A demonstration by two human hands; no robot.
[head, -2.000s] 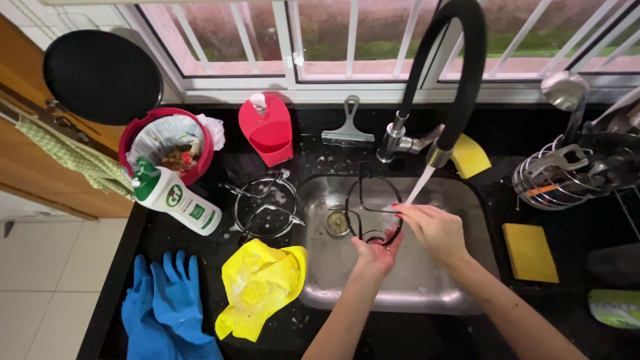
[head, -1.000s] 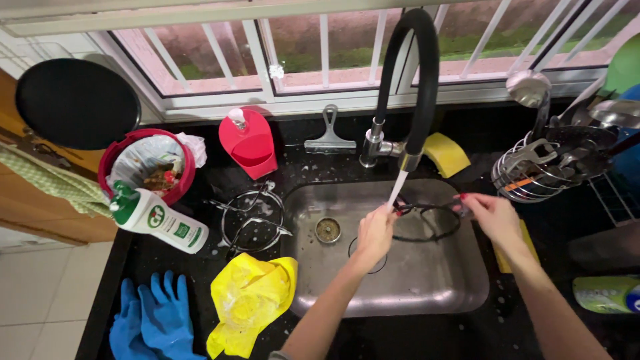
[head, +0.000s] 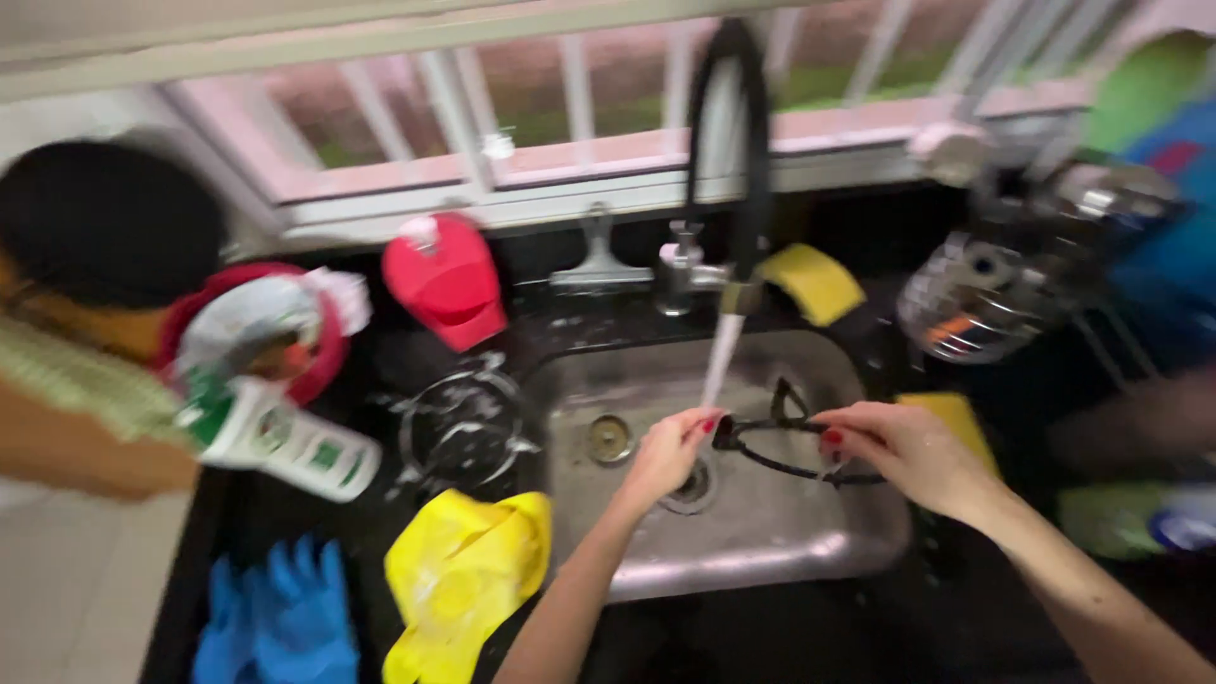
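Over the stainless steel sink point(head: 760, 541), my left hand point(head: 670, 456) and my right hand point(head: 898, 451) hold a black ring-shaped pan support point(head: 784, 465) between them. The fingers of my left hand grip its left end, beside the stream of water point(head: 724, 356) falling from the black flexible faucet point(head: 755, 161). My right hand pinches the ring's right side. One angled prong of the support stands up near the right fingers. A second pan support point(head: 465, 427), wet and with foam about it, lies on the black countertop left of the sink.
Left of the sink are a yellow cloth point(head: 465, 579), blue rubber gloves point(head: 280, 617), a cleaner bottle point(head: 285, 442) and a red waste bin point(head: 328, 351). Behind stand a red holder point(head: 446, 285), a squeegee point(head: 600, 256) and a yellow sponge point(head: 814, 283). Another sponge point(head: 950, 423) and a wire utensil basket point(head: 969, 299) are right.
The black pan support has turned between my hands; two seconds ago both hands were close together on it at the sink's middle. My right hand has since moved to the right.
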